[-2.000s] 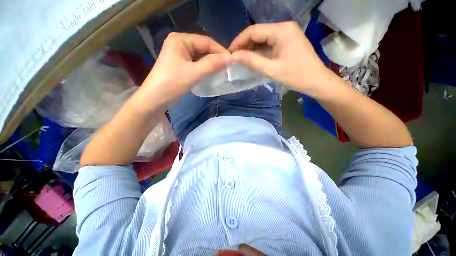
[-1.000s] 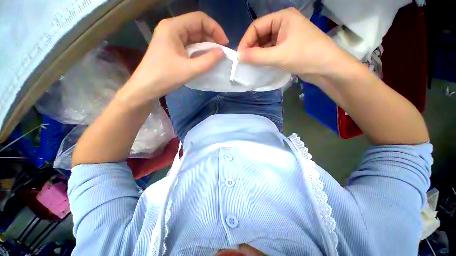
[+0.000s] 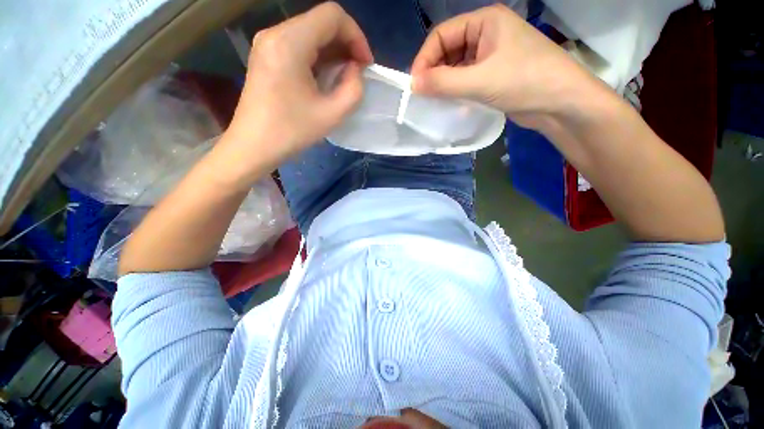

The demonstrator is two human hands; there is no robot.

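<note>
A thin, slightly sheer white fabric piece [image 3: 456,124] is held above my lap, with its rounded lower edge hanging down. A thicker narrow white band [image 3: 404,102] runs down from its top edge near the middle. My left hand [image 3: 306,80] holds the piece's left side between thumb and fingers; part of the fabric is hidden behind the thumb. My right hand [image 3: 494,71] pinches the top edge beside the band. Both hands are bare, their fingertips a short gap apart.
A pale table edge [image 3: 75,80] curves across the upper left. Clear plastic bags [image 3: 138,155] lie below it. At right are a blue bin [image 3: 538,172], a dark red bin [image 3: 683,100] and hanging white fabric [image 3: 616,33]. A pink object [image 3: 88,333] is at lower left.
The hands moved slightly up and apart from nearly touching. The fabric piece is spread wider and shows more of its surface, and its band has shifted a little right.
</note>
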